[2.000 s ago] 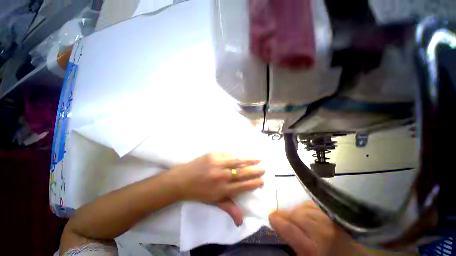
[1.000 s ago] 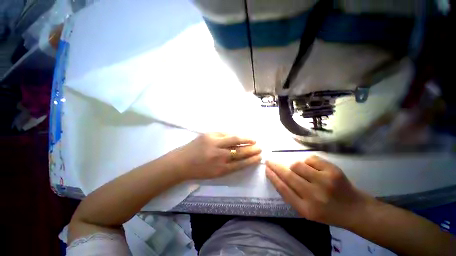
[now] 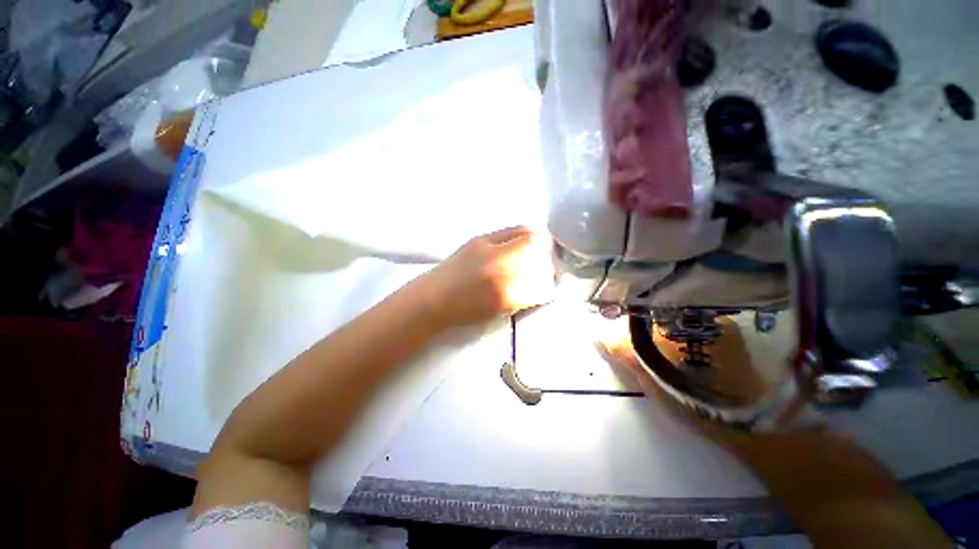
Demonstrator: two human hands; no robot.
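A large white fabric piece [image 3: 290, 300] lies spread over the left of the white table, under my left forearm. My left hand [image 3: 488, 277] lies on the cloth just left of the needle area, its fingertips lost in the lamp glare. My right hand [image 3: 687, 359] is beside the presser foot [image 3: 610, 309], mostly hidden behind the dark curved guard and chrome part; its grip cannot be seen. The sewing machine head [image 3: 580, 161] stands above both hands. The bed plate [image 3: 569, 359] shows bare with its dark outline.
A pink cloth strip [image 3: 652, 139] hangs on the head. Scissors with yellow and green handles [image 3: 472, 10] lie at the far edge. Snips [image 3: 950, 365] lie at the right. A measuring tape [image 3: 558, 513] runs along the near edge. Plastic-wrapped items are at the upper left.
Both hands have moved away from the near edge, up toward the needle. The bed plate's outline is uncovered. The view has shifted, showing more of the head and the scissors.
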